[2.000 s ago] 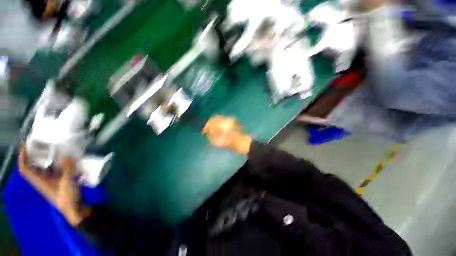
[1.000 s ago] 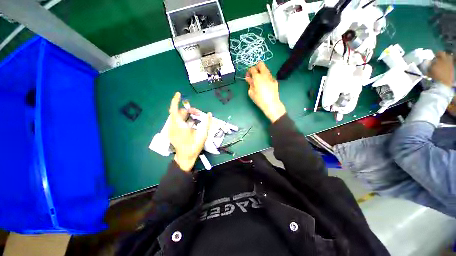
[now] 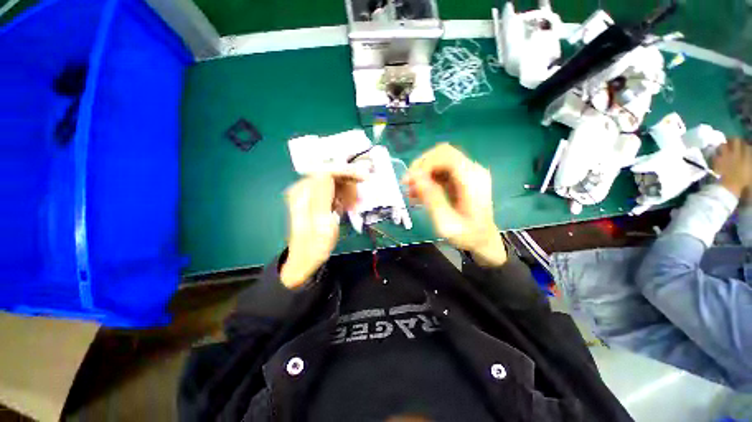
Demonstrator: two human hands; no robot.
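A white camera housing lies on the green bench in front of me, with thin dark and red lead wires trailing from its near end. A small connector with a coloured tip stands up at its far end. My left hand is at the housing's left side, fingers bent over it; blur hides whether they grip anything. My right hand is just right of the housing, thumb and fingertips pinched on what looks like a thin pale loop.
A screw feeder stands behind the housing, with tangled pale loops beside it. A black frame lies left. A blue bin is far left. White units and a black screwdriver are right, near another person's hand.
My right hand has come from beside the pale loops down to the housing. The housing has turned and moved right, and my left hand now bends over its left side.
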